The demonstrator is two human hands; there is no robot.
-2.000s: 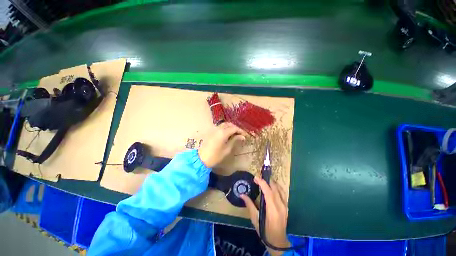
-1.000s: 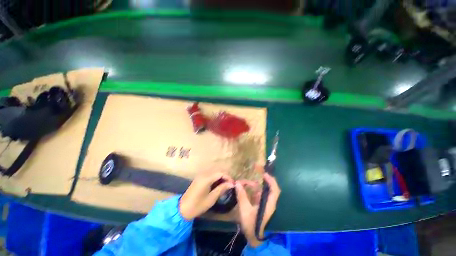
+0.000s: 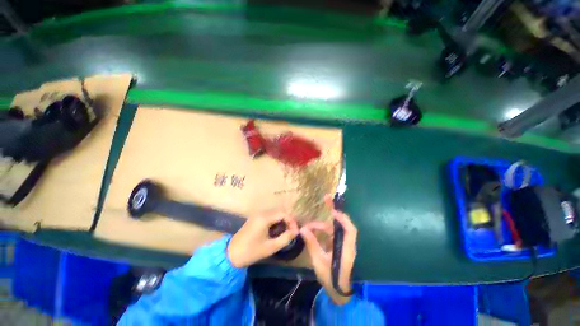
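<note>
A black headphone headband (image 3: 200,214) lies across the tan cardboard sheet (image 3: 172,137). Its left ear cup (image 3: 141,198) faces up, and its right ear cup (image 3: 290,248) is partly hidden under my fingers. My left hand (image 3: 259,240) is at the right cup with fingertips pinched together; a small dark part shows there, too blurred to name. My right hand (image 3: 334,248) holds the black soldering iron (image 3: 338,245) against the palm, tip pointing away, while its thumb and finger meet near my left fingertips. What they pinch is hidden.
Red wires (image 3: 296,149), a tied red bundle (image 3: 253,139) and gold-brown pieces (image 3: 311,188) lie on the sheet. Stacked black headphones (image 3: 44,137) are at left. A blue tray (image 3: 467,239) with tools is at right. A black round object (image 3: 405,112) stands by the green-edged conveyor (image 3: 229,100).
My left hand has come from near the red wires down to the right ear cup, beside my right hand. The iron has turned slightly. The camera view has shifted.
</note>
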